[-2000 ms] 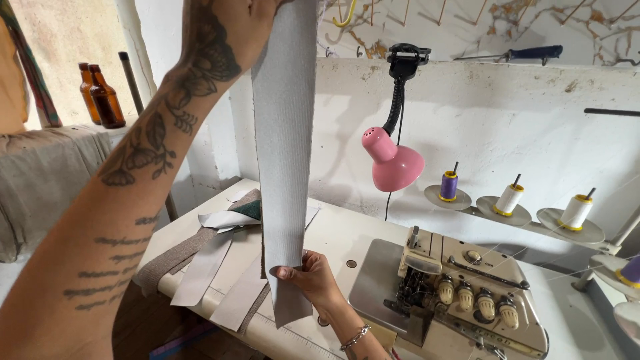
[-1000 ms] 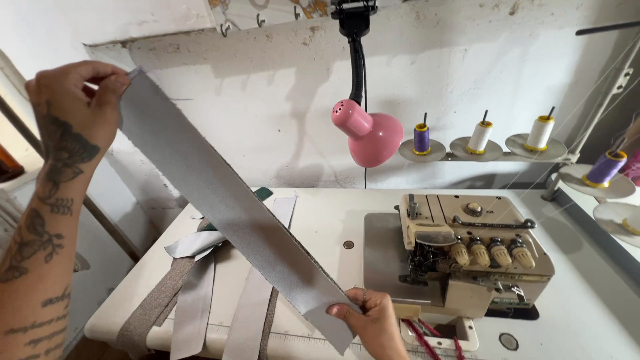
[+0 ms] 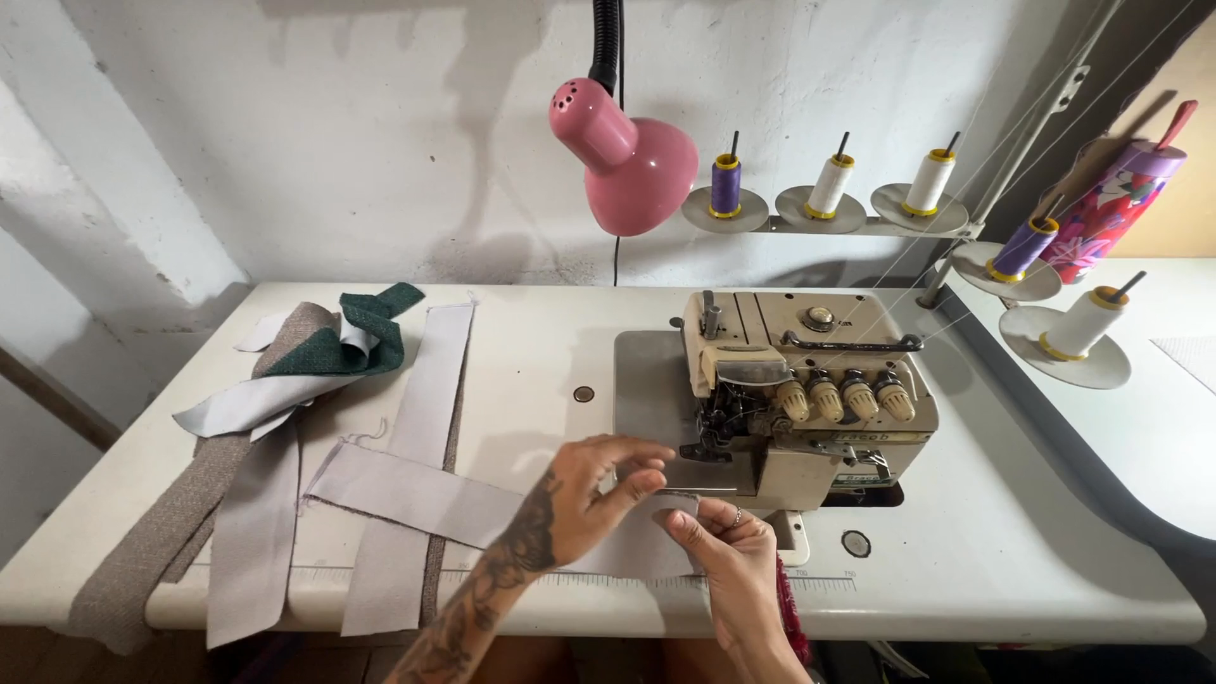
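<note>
A pale grey fabric strip (image 3: 418, 489) lies across the table, its right end reaching my hands near the front edge. My right hand (image 3: 731, 546) pinches that end between thumb and fingers. Just left of it, my left hand (image 3: 603, 489) hovers over the strip with thumb and fingers apart. Beyond both hands stands a beige overlock sewing machine (image 3: 807, 380); its presser foot (image 3: 705, 454) is just past my fingertips. Another pale strip (image 3: 437, 366) runs under the first one.
Green fabric (image 3: 370, 332), brown woven strips (image 3: 157, 560) and pale strips heap at the left of the white table (image 3: 541, 323). A pink lamp (image 3: 636, 161) hangs behind. Thread cones (image 3: 829, 186) stand on a rack at the back right. A red fringe (image 3: 790, 608) hangs by my right wrist.
The strip held up between both hands has come down onto the table. My left hand has let go of its upper end and moved near my right hand. The view has tilted downward.
</note>
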